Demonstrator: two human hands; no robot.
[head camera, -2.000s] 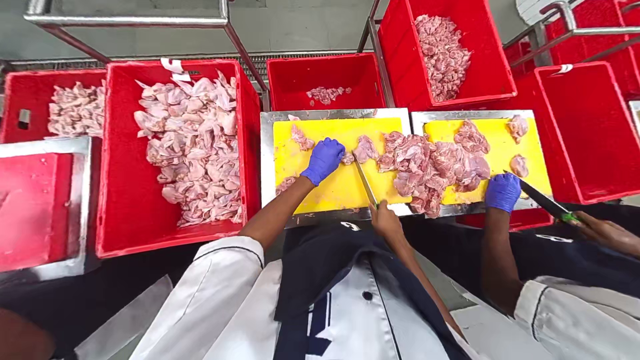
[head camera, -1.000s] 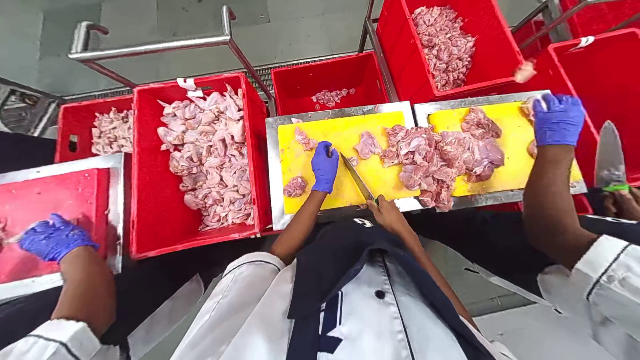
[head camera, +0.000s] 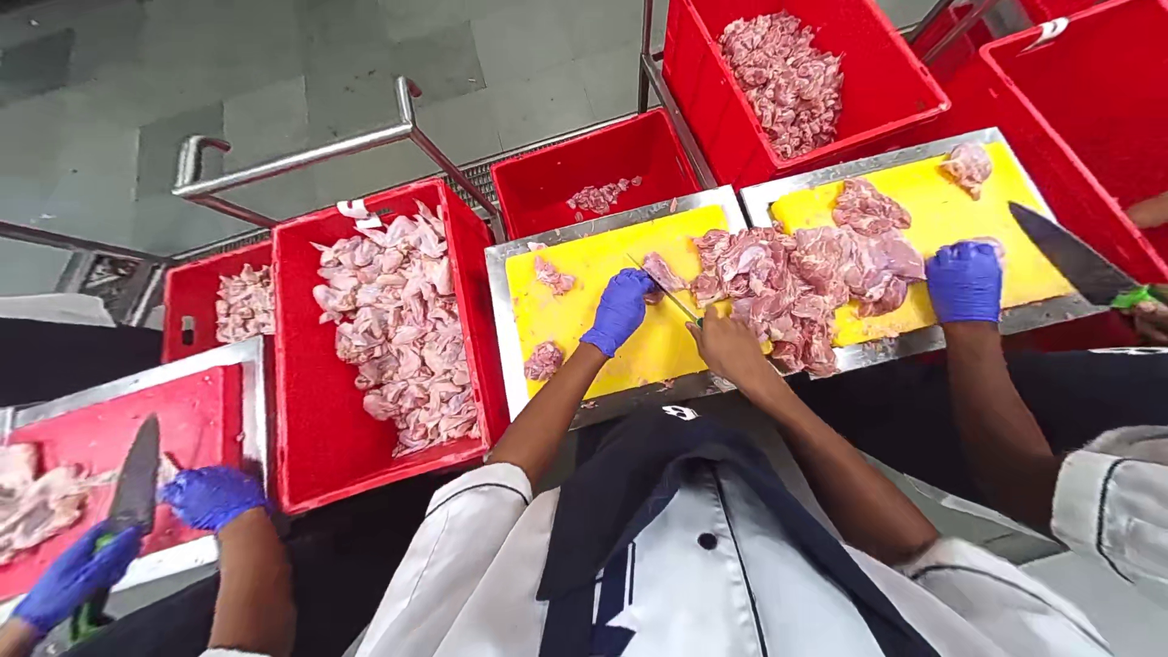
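My left hand, in a blue glove, has its fingers on a small piece of raw chicken on the yellow cutting board. Bare of any glove, my right hand grips a knife whose narrow blade lies across that board, its tip near the gloved fingers. Right beside the knife, a heap of raw chicken meat spans both yellow boards. Smaller chicken pieces lie at the left of my board, one near the top and one lower down.
A co-worker's gloved hand and large knife are close on the right. At the left, another co-worker's gloved hands and knife are over a red board. Red crates of chicken stand around, with a metal rail behind.
The co-worker on the right had a raised gloved hand one second ago; it is now down on the board. At the left, a co-worker's knife has come into view. The view has shifted.
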